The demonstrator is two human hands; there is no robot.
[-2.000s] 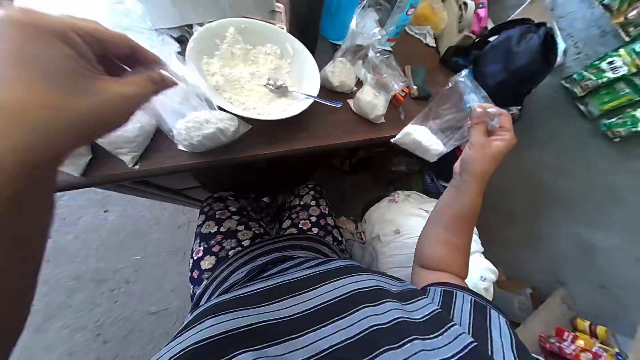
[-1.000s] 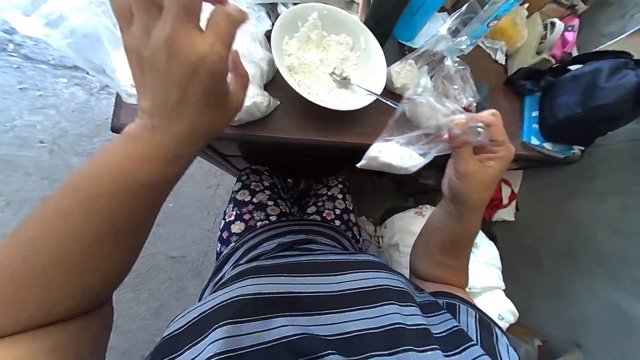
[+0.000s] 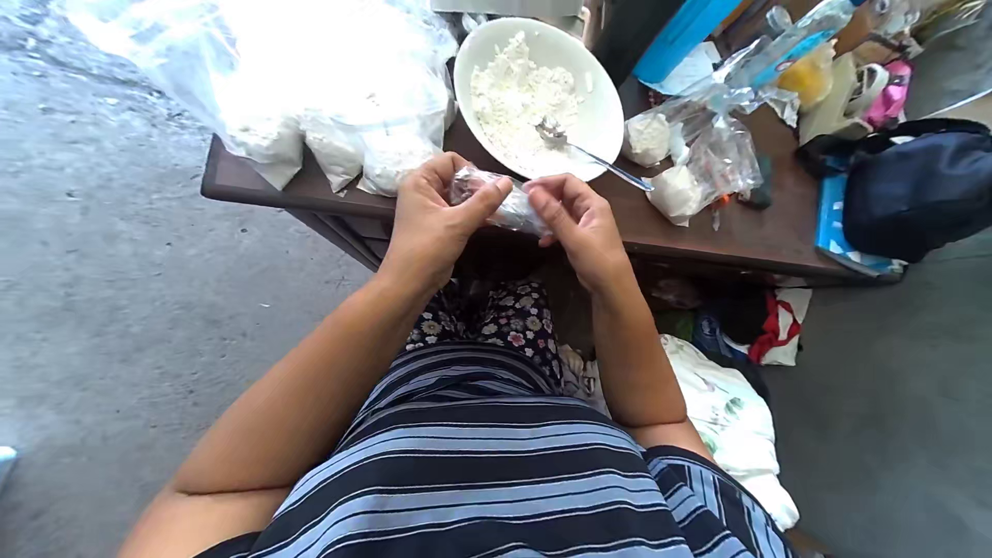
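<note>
Both of my hands hold a crumpled clear plastic bag (image 3: 508, 203) just over the front edge of the table. My left hand (image 3: 446, 209) grips its left end with thumb and fingers; my right hand (image 3: 575, 217) pinches its right end. What the bag contains is hard to see. Behind my hands stands a white bowl (image 3: 612, 97) of white powder (image 3: 527, 101), a metal spoon (image 3: 597, 159) resting in it with its handle over the rim. Several plastic bags of white powder (image 3: 395, 159) lie left of the bowl, and tied bags of powder (image 3: 676, 194) lie to its right.
The brown wooden table (image 3: 775, 240) also bears a clear plastic bottle (image 3: 806, 43), a blue object (image 3: 686, 39) and a dark blue bag (image 3: 922, 190) at the right. Large clear plastic sheeting (image 3: 178, 62) spreads at the upper left. A white cloth bundle (image 3: 728, 418) lies below, right of my lap.
My hands have come together in front of the bowl. The powder bag that hung from my right hand earlier no longer hangs there; a crumpled bag is now between both hands. The view has shifted.
</note>
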